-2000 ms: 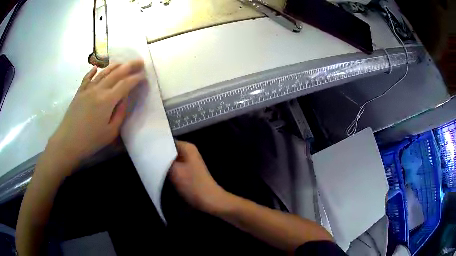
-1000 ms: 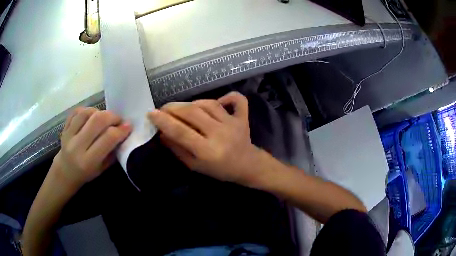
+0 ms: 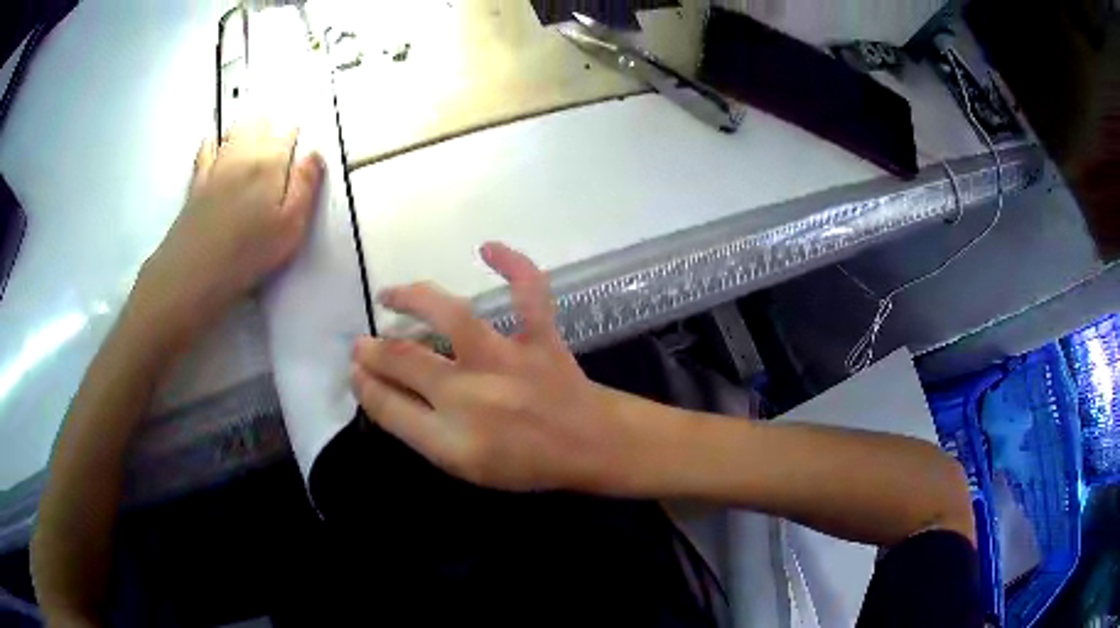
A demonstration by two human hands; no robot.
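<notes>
A long pale strip (image 3: 322, 321) lies on the white table and hangs over its front edge. A thin dark line of the layer under it shows along its right edge. My left hand (image 3: 252, 211) lies flat on the strip's upper part, with nothing gripped. My right hand (image 3: 485, 399) has its thumb and a fingertip at the strip's right edge near the table edge and pinches it; its other fingers are spread. The strip's lower end curls against dark cloth.
Open thread snips (image 3: 657, 76) and a dark flat rectangle (image 3: 811, 92) lie behind at right. A ruler strip (image 3: 688, 272) runs along the table edge. Loose thread (image 3: 875, 331) hangs at right. Pale panels (image 3: 860, 405) and a blue basket (image 3: 1044, 454) are below at right.
My left hand has moved up from the table edge onto the strip's upper part. My right hand's fingers have spread, still at the strip's right edge. The view shows more of the tabletop.
</notes>
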